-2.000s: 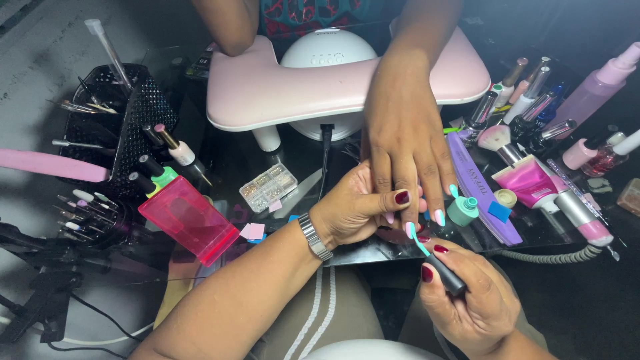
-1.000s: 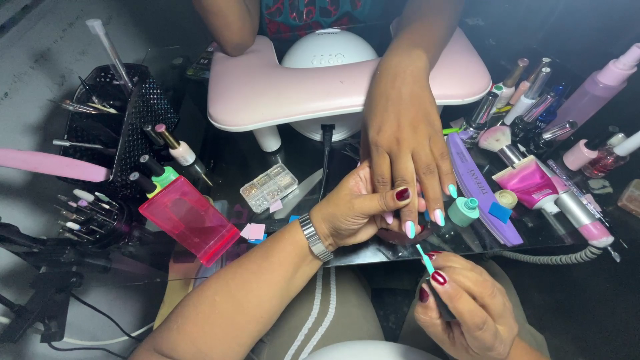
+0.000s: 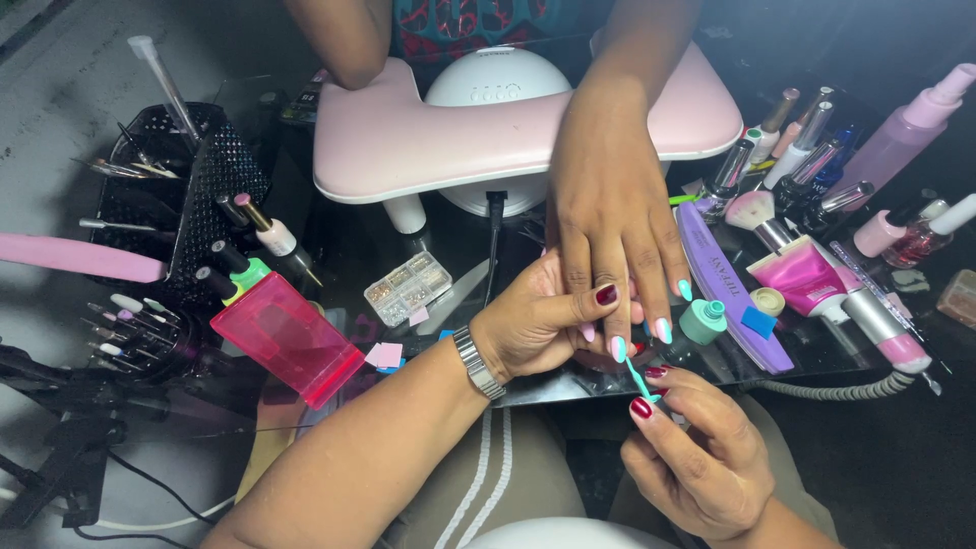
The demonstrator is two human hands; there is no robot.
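Observation:
My left hand (image 3: 537,316), with a metal watch at the wrist, holds a finger of another person's hand (image 3: 610,198), thumb on top. That hand lies palm down over a pink armrest (image 3: 457,145); its nails are painted pink and turquoise. In my right hand (image 3: 705,450) is a nail polish brush (image 3: 639,381) coated in turquoise, pinched in the fingertips. Its tip meets or nearly meets the nail (image 3: 618,348) of the held finger. The opened turquoise polish bottle (image 3: 702,321) stands just right of the other person's fingers, beside a purple nail file (image 3: 724,290).
A white nail lamp (image 3: 496,84) sits behind the armrest. Left are a black organizer (image 3: 221,183), a red plastic box (image 3: 286,339) and a rhinestone case (image 3: 408,288). Polish bottles, a fluffy brush (image 3: 751,210), a pink tube (image 3: 804,278) and a corded nail drill (image 3: 884,328) crowd the right side.
One second ago the brush was below the held finger, apart from the nail; it has moved up to that nail. My left hand keeps its hold, and the other person's hand has not plainly moved.

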